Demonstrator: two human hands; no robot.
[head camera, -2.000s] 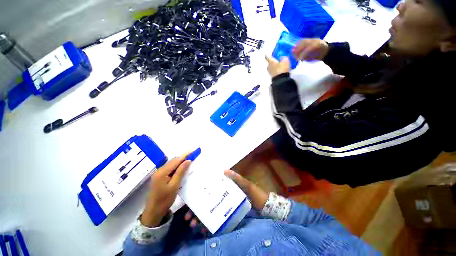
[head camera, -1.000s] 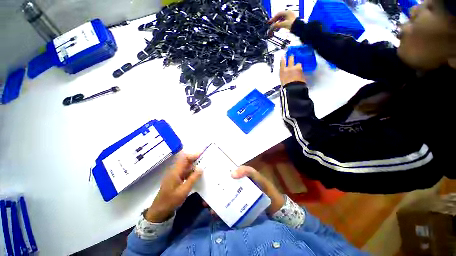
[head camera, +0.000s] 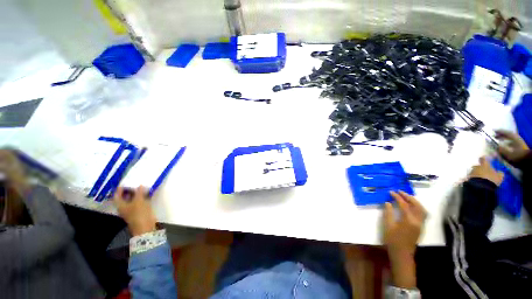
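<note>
My left hand (head camera: 135, 209) is at the near end of a white and blue retail box (head camera: 153, 169), which lies at the right end of a row of packed boxes (head camera: 111, 169); its fingers touch the box. My right hand (head camera: 403, 219) is at the near right edge of a blue tray (head camera: 382, 182), fingertips on the rim. A black USB cable (head camera: 421, 177) sits in the tray with its end sticking out to the right. The flat stack of retail boxes (head camera: 263, 169) lies between my hands.
A large black cable pile (head camera: 396, 87) is at back right. A loose cable (head camera: 248, 97) lies left of it. A second box stack (head camera: 258, 52) and a flask (head camera: 234, 17) are at the back. Plastic bags (head camera: 96, 99) lie left. People's arms show at the left (head camera: 35, 204) and right (head camera: 475, 204).
The view has swung left. The retail box held in both hands is now at the row on the left, under my left hand. My right hand has moved to the blue tray.
</note>
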